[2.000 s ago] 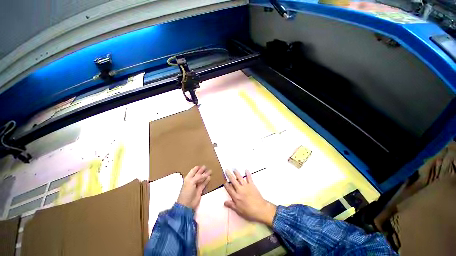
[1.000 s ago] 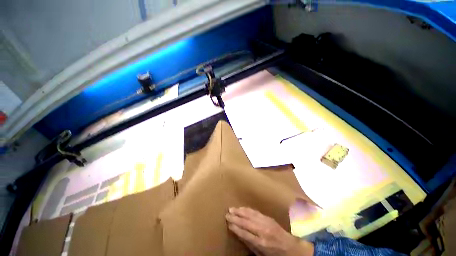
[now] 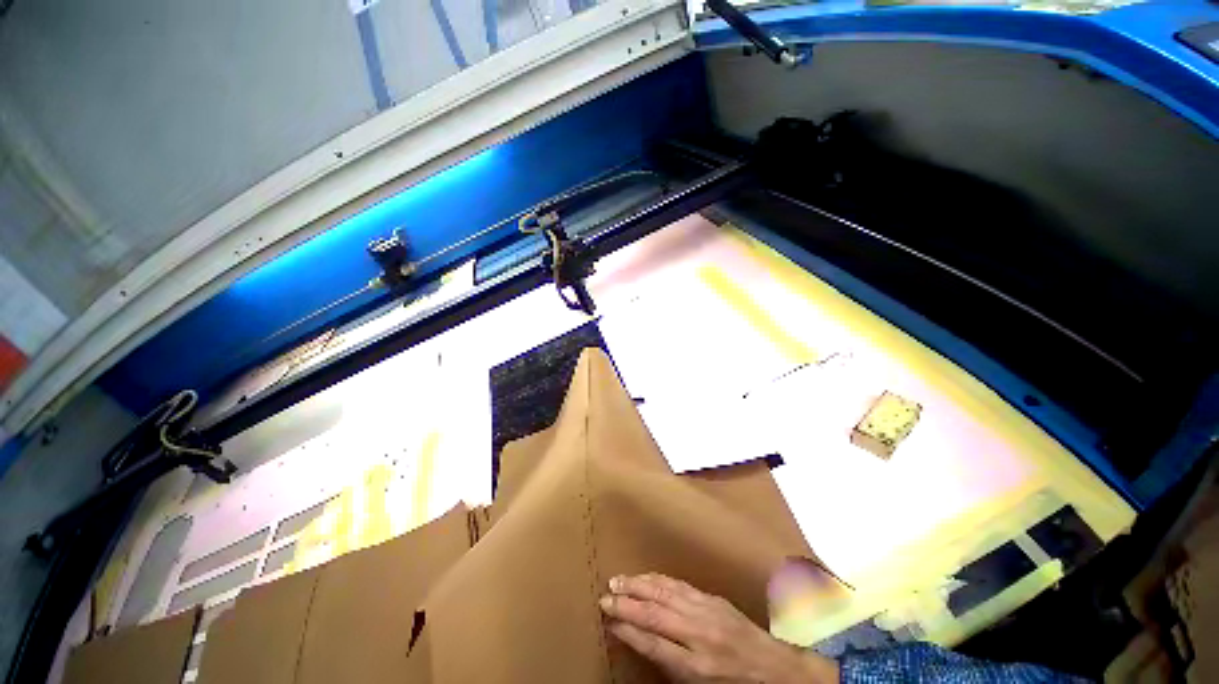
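A brown panel lies at the lower middle, its centre raised in a ridge towards the back, over part of the black cutting window. My right hand rests flat on the panel's right part, fingers pointing left. My left hand is not in view. A stack of brown panels lies at the left front of the bed. The laser head stands behind the cutting window, on the gantry beam.
A yellowish weight block sits on the bed cover sheet at the right. The black gantry beam crosses the back. The pale machine lid is raised. Brown panels show at the lower right edge.
The flat brown panel and my left hand from two seconds ago are no longer seen. A larger, ridged brown panel lies there, with my right hand on it. Since one second ago, little has moved.
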